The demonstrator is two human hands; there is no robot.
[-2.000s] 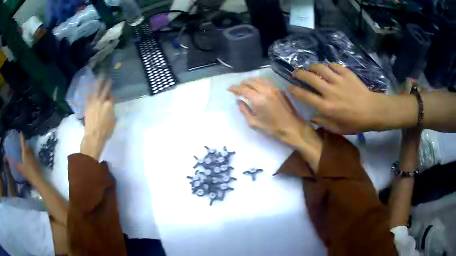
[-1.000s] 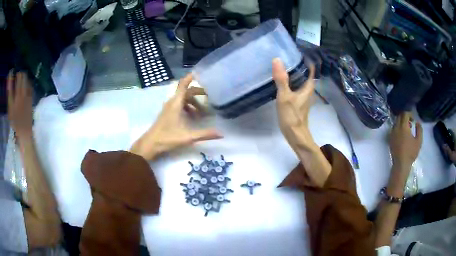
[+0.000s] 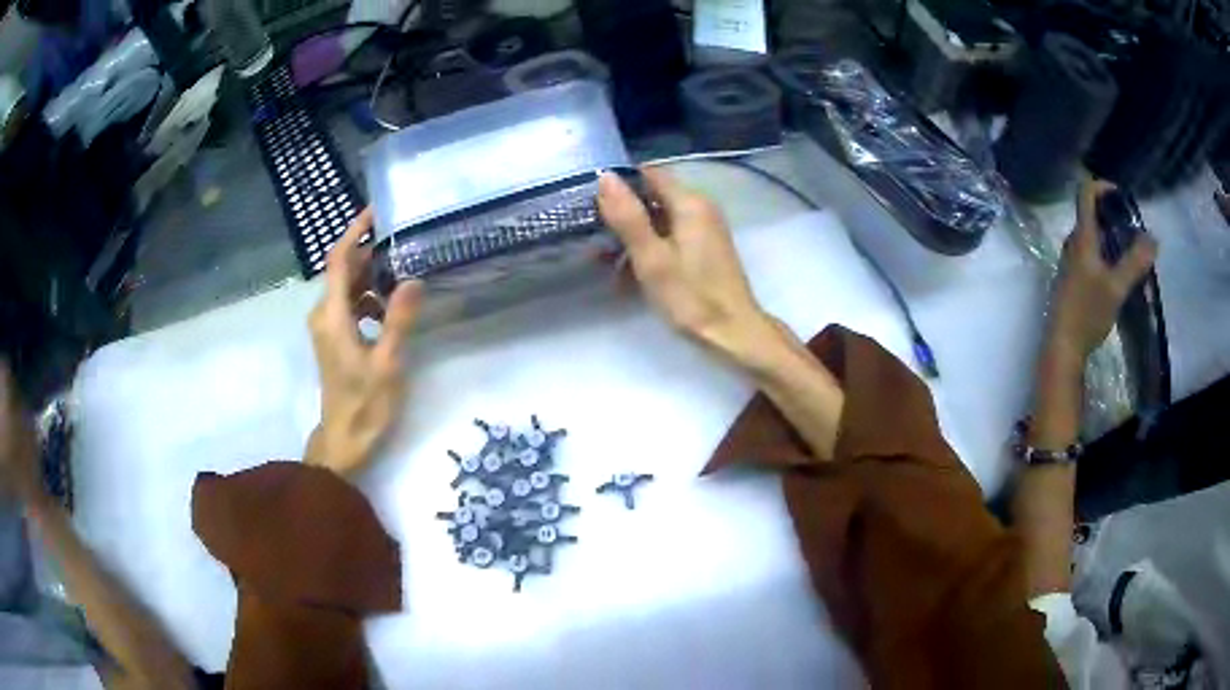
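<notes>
A housing assembly [image 3: 506,175] has a milky translucent shell on its far side and a dark, shiny ribbed band facing me. It is held above the back of the white mat [image 3: 675,580]. My left hand [image 3: 358,344] grips its left end, and my right hand [image 3: 681,256] grips its right end with the thumb on the near face. Its underside is hidden. Small three-armed fittings [image 3: 510,496] with pale round centres lie in a pile in front of me. One fitting [image 3: 625,487] lies apart to the right of the pile.
A film-wrapped dark unit [image 3: 911,162] lies at back right. A cable with a blue plug [image 3: 924,356] lies on the mat's right. A perforated strip [image 3: 300,169] and dark cups [image 3: 730,105] stand behind. A neighbour's hand [image 3: 1093,276] holds a dark part at right; another's arm [image 3: 81,580] is at left.
The housing has moved left and turned so that its ribbed band faces me. My left hand has closed on its left end. The view has shifted, and the translucent shell at back left has left view.
</notes>
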